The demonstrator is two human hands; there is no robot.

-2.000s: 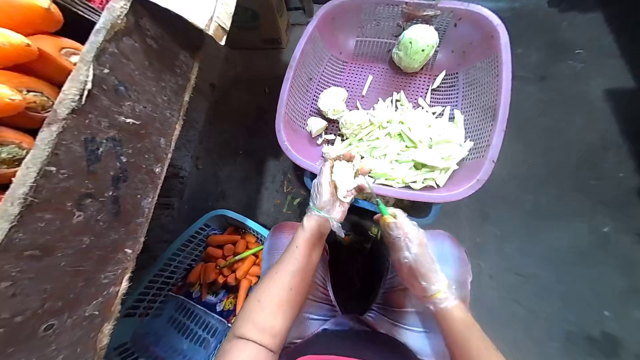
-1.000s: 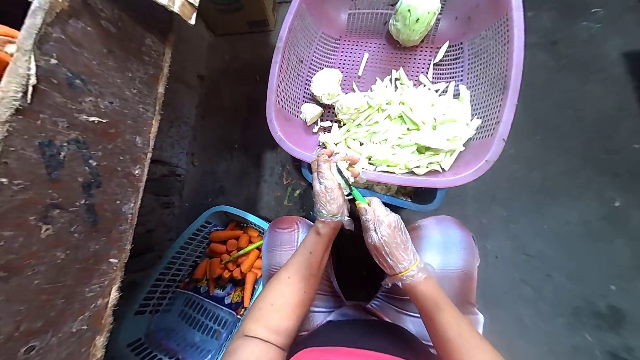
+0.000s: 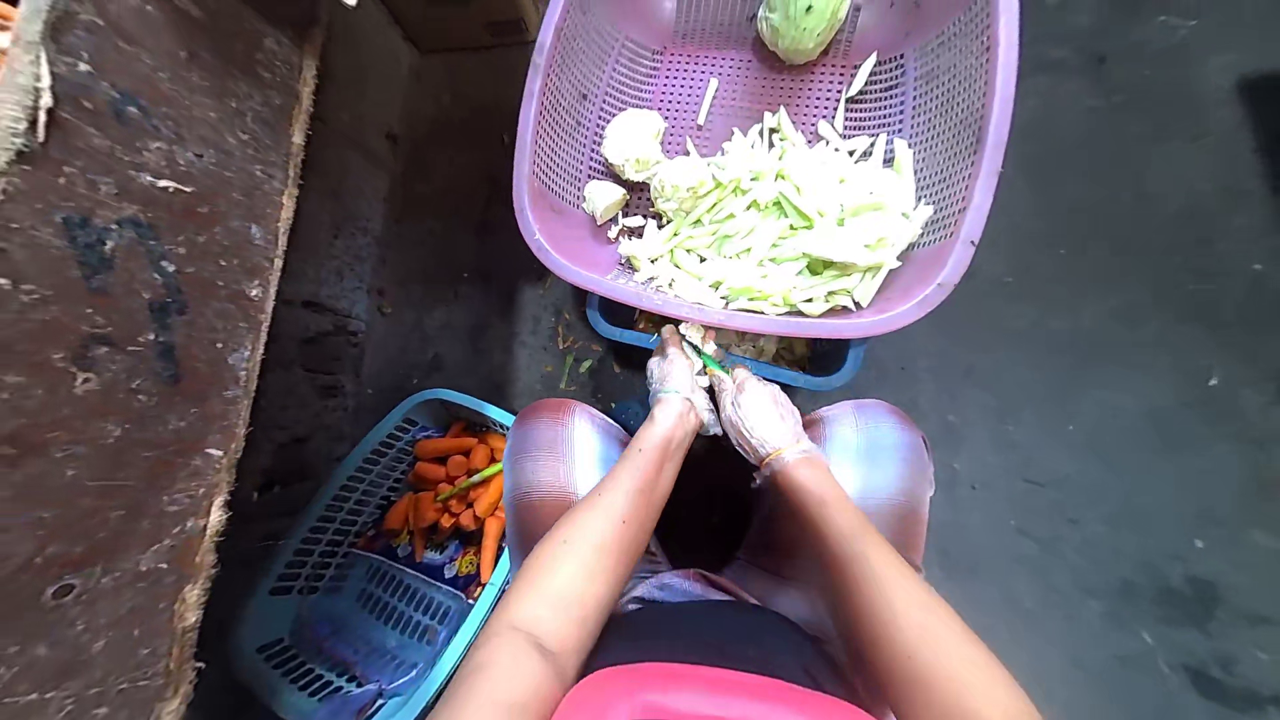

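My left hand (image 3: 680,378), in a clear plastic glove, holds a pale piece of vegetable (image 3: 692,334), likely cauliflower, just below the rim of a pink plastic basket (image 3: 735,318). My right hand (image 3: 758,412), gloved too, grips a green-handled knife (image 3: 712,362) whose blade end meets the piece. The basket holds a heap of cut pale green vegetable strips (image 3: 790,220), white florets or chunks (image 3: 634,143) at the left, and a round green vegetable (image 3: 802,28) at the back. A blue tub (image 3: 835,378) with scraps sits under the basket's near edge.
At the lower left stands a blue plastic basket (image 3: 345,480) with carrots (image 3: 445,447) and one green stalk (image 3: 470,482). A worn wooden board (image 3: 130,400) runs along the left side. A cardboard box (image 3: 455,22) is at the top, and small scraps lie on the dark floor.
Both hands have come closer together, and the knife has gone from beside the pale piece to meeting it. The view has shifted, with less of the board and the round vegetable showing.
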